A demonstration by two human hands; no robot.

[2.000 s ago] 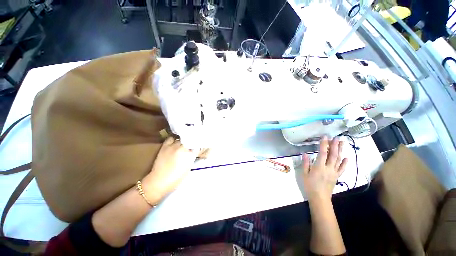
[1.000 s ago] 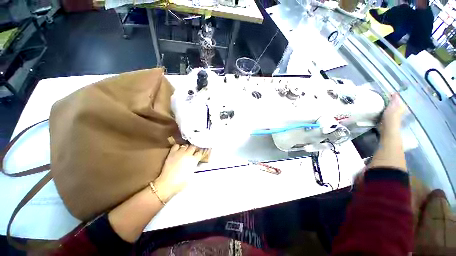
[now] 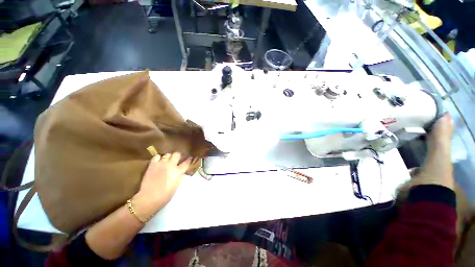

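A tan-brown bag [image 3: 99, 151] lies over the left of the white table, its darker edge reaching to the left end of the white sewing machine [image 3: 312, 109]. My left hand [image 3: 165, 180] rests on the bag's near right edge, fingers around the fabric beside a small yellow-tan tab [image 3: 152, 150]. My right hand [image 3: 441, 138] is at the handwheel [image 3: 438, 108] at the machine's right end; its fingers are partly hidden and blurred. The needle area is too bright to make out. Thin brown straps [image 3: 25, 201] hang at the bag's left.
Snips with orange-brown handles [image 3: 300, 176] lie on the table [image 3: 250, 201] before the machine. A narrow black device with a cable [image 3: 356, 180] lies right of them. Behind are a metal stand and a wire-like round holder [image 3: 277, 58]. Yellow material [image 3: 20, 43] is at far left.
My right hand has gone from the table beside the machine to the handwheel. My left hand and the bag's edge have shifted left, away from the machine head, baring more dark edge.
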